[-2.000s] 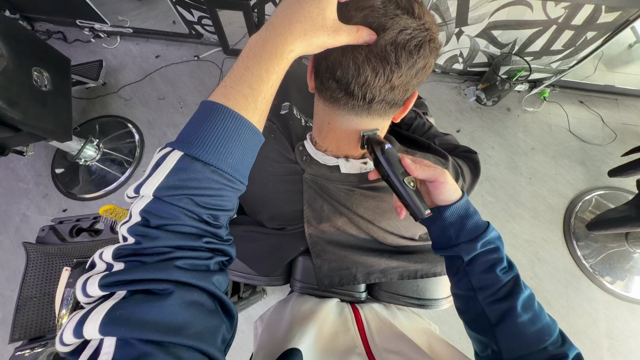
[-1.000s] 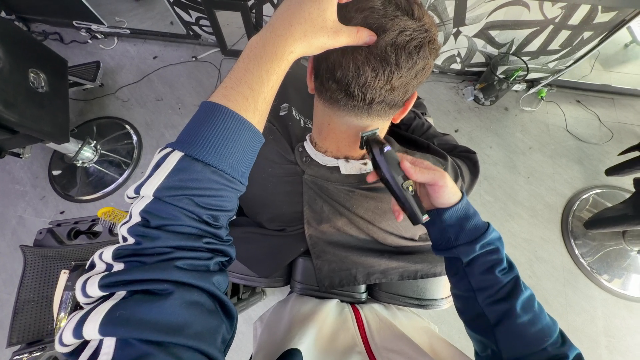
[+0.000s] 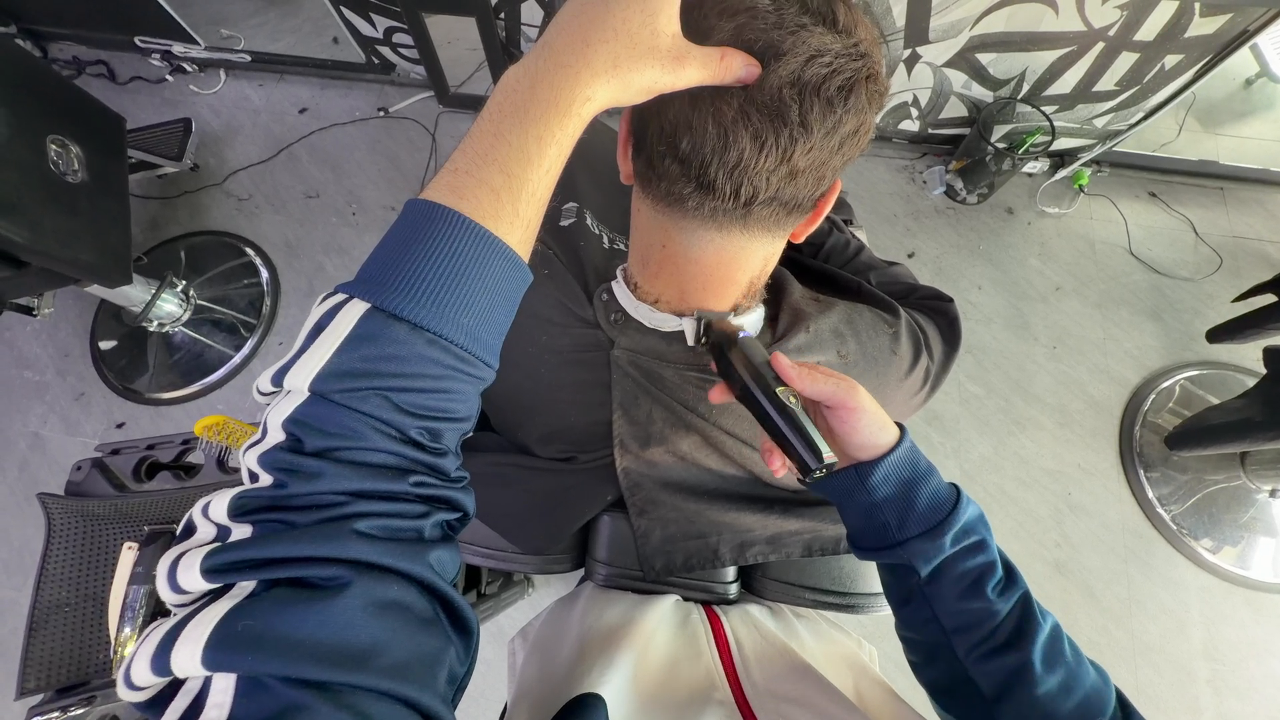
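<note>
A seated person, seen from behind, wears a black barber cape (image 3: 700, 450) with a white neck strip (image 3: 645, 308) around the neck. My left hand (image 3: 650, 55) rests on the side and top of the person's short dark hair (image 3: 770, 130), thumb spread; its fingers are partly out of view. My right hand (image 3: 825, 405) grips a black cordless hair clipper (image 3: 770, 400). The clipper's blade end is at the neck strip, at the base of the neck, with cut hair beside it.
On the left a tray (image 3: 60, 590) carries tools, near a yellow brush (image 3: 222, 432). Round chair bases stand at left (image 3: 185, 318) and right (image 3: 1200, 470). A mesh waste bin (image 3: 985, 160) and cables are by the patterned wall. The chair's backrest (image 3: 660, 565) is before me.
My right hand has moved the clipper down from the nape hairline to the neck strip. My left hand stays on the head.
</note>
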